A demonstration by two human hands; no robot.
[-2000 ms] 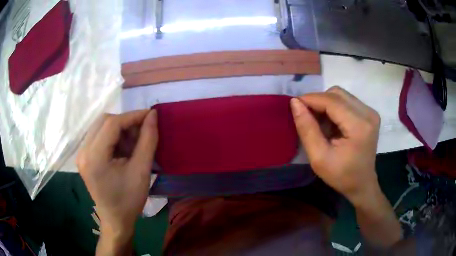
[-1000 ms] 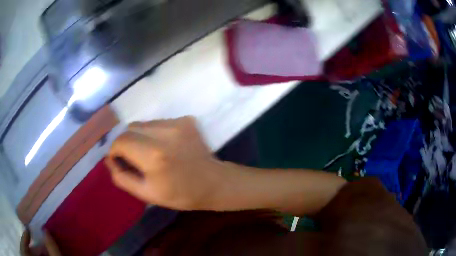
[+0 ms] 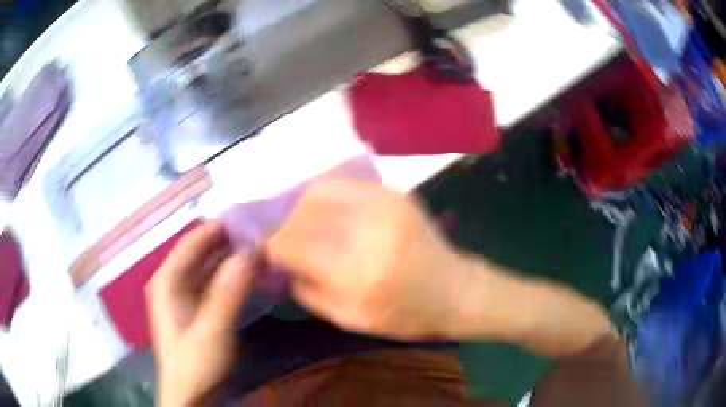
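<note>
A mauve panel [image 3: 267, 211] is between my two hands above the front of the template. My left hand [image 3: 195, 294] pinches its left end; my right hand [image 3: 370, 262] is closed on its right part and covers much of it. Both hands are blurred. A dark red panel [image 3: 131, 306] lies on the near leaf of the opened clear template [image 3: 103, 171], partly behind my left hand. The brown-pink hinge strip [image 3: 143, 222] crosses the template beyond it.
The sewing machine's metal bed [image 3: 310, 60] is behind. Scissors [image 3: 446, 60] lie at the edge of a dark red piece [image 3: 426, 115] on the right. Mauve panels [image 3: 32, 127] and a dark red panel [image 3: 9, 278] lie left. A red bin [image 3: 621, 131] and a blue bin [image 3: 685, 326] stand on the floor.
The view has turned right. My hands have left the dark red panel on the template and now hold a mauve panel. The piece by the scissors now shows dark red instead of mauve on top.
</note>
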